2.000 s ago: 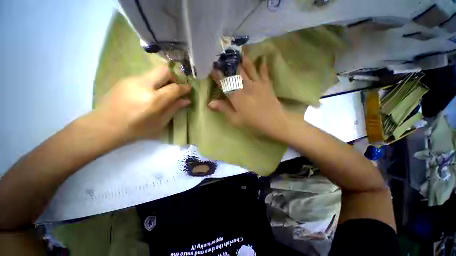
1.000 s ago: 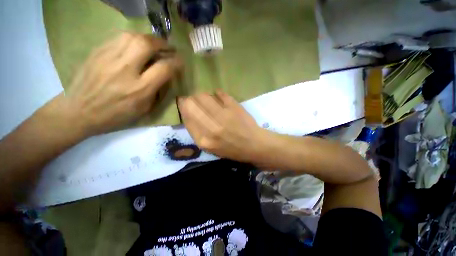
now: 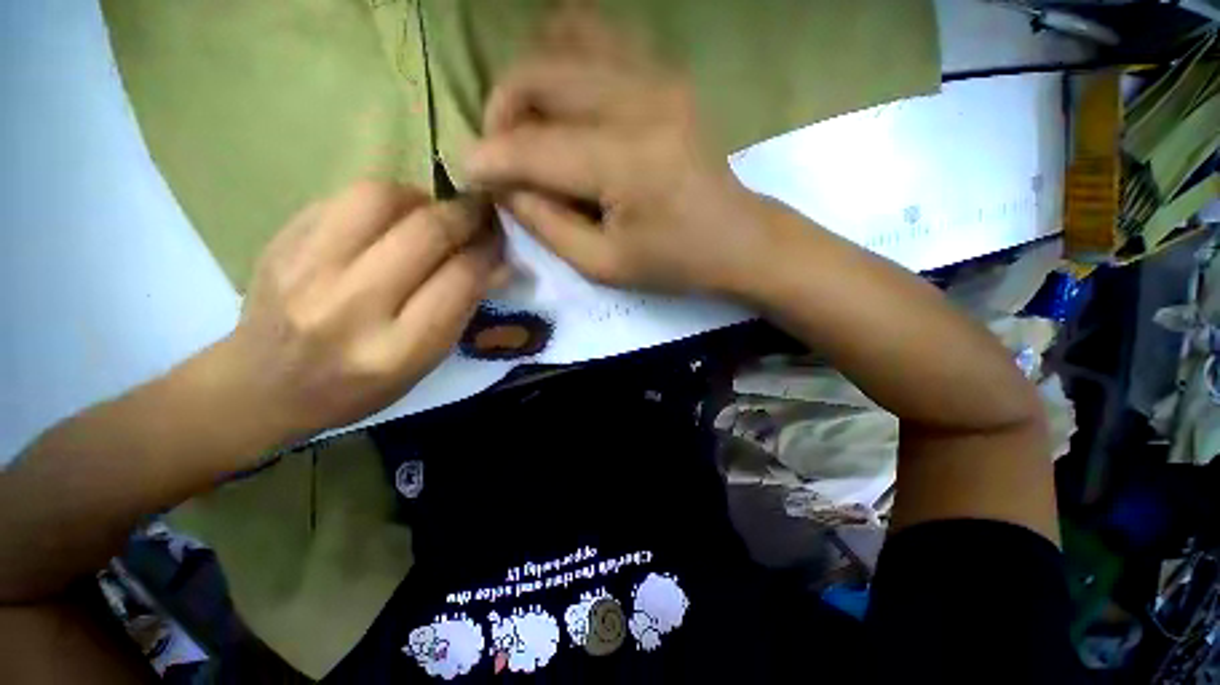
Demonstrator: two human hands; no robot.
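Observation:
An olive-green garment panel (image 3: pixel 816 67) lies spread over the white table and reaches past the top edge of the view. A narrow dark slit (image 3: pixel 431 101) runs down its middle to the fingertips. My left hand (image 3: pixel 355 288) pinches the panel's near edge at the lower end of the slit. My right hand (image 3: pixel 602 161), blurred, is just right of it, its fingertips close together at the same spot. The fingers hide the exact edge they hold. The sewing machine head and needle do not show.
The white table (image 3: pixel 923 187) has a dark-edged worn hole (image 3: pixel 509 333) near its front edge. A yellow-orange box (image 3: pixel 1094 167) with green strips (image 3: pixel 1177 147) stands at the right. Green cloth (image 3: pixel 315 562) hangs at lower left. More cloth (image 3: pixel 816 428) lies heaped below the table edge.
The machine head and ribbed white knob have left the view. The panel's slit now shows. My right hand has moved up beside my left, which has moved lower.

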